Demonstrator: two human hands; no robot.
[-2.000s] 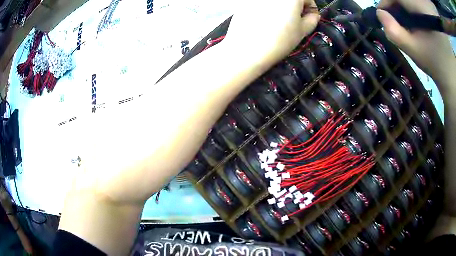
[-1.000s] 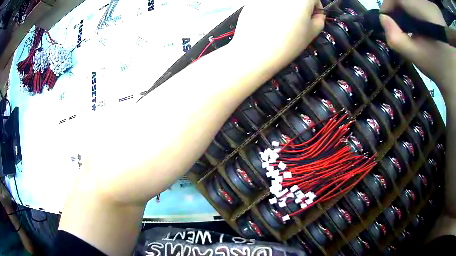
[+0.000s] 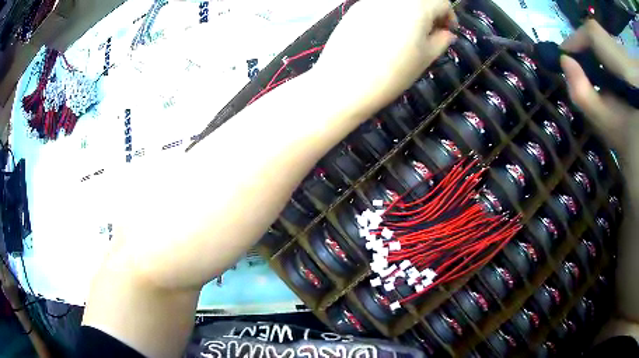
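Many round black speakers (image 3: pixel 473 124) stand on edge in the cells of a brown divided tray (image 3: pixel 293 276). A fan of loose red connector leads (image 3: pixel 462 238) with white plugs (image 3: pixel 378 241) lies on the tray. My right hand (image 3: pixel 595 73) holds the soldering iron (image 3: pixel 553 57) by its black handle at the upper right; its metal barrel points left over the upper speakers. My left hand (image 3: pixel 438 24) is at the tray's top, just left of the iron's tip, with fingertips pinched. What they pinch is too small to tell. My left forearm covers part of the tray.
Bundles of red and white leads (image 3: pixel 59 98) lie at the far left of the printed bench sheet (image 3: pixel 157 91). Red leads (image 3: pixel 287 63) trail over the tray's upper left edge. A dark box (image 3: pixel 606 14) with a small red light stands beyond the tray at the upper right.
The iron in my right hand has moved right and a little down, away from my left fingers. The dark box has come into view. More of the trailing red leads shows beside my left forearm.
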